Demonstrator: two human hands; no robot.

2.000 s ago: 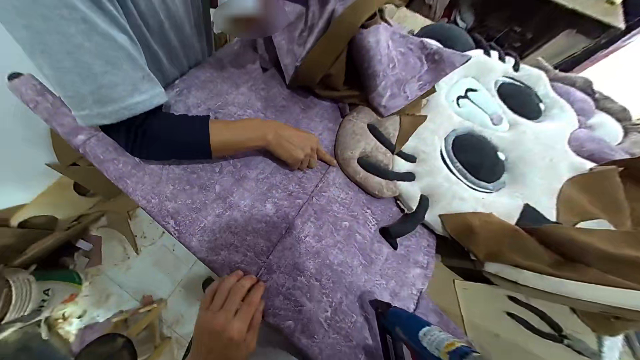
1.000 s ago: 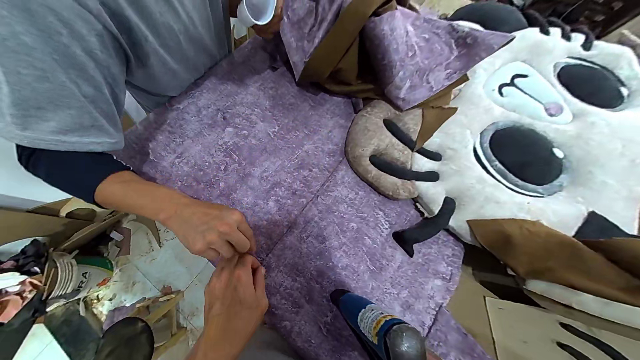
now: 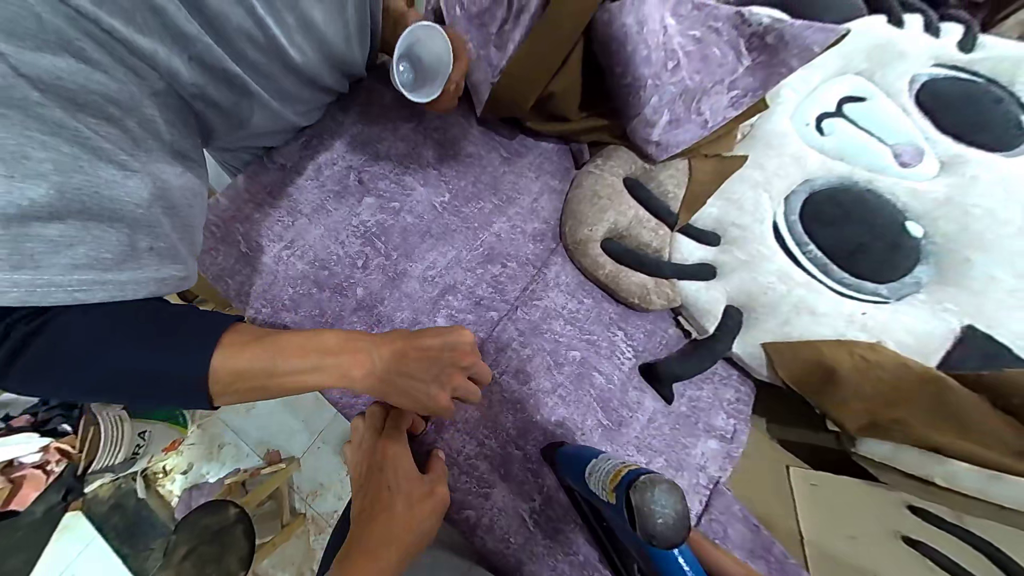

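My left hand (image 3: pixel 396 488) is at the lower edge of a mottled purple fabric sheet (image 3: pixel 384 216), its fingers bent over the edge; the fingertips are partly hidden. Against it lies a co-worker's hand (image 3: pixel 432 368) with bent fingers, at the lower end of a seam line. The co-worker's other hand (image 3: pixel 458 72) holds a white plastic cup (image 3: pixel 422 64). My right hand (image 3: pixel 712 556), mostly hidden, is around a blue heat gun (image 3: pixel 592 472) with a round metal nozzle, over the fabric. A plush-like animal figure (image 3: pixel 944 312) with large dark eyes lies at the right.
Brown fabric (image 3: pixel 888 400) hangs beside the figure, and a folded purple and brown piece (image 3: pixel 680 72) lies at the top. A beige board (image 3: pixel 864 512) with black strips is at lower right. Scraps, a bucket (image 3: pixel 132 440) and a round dark seat (image 3: pixel 212 536) stand at lower left.
The co-worker's hand, seen pointing at the seam near the figure two seconds ago, has come down beside my left hand. The cup has come into clear view, and more of the heat gun shows.
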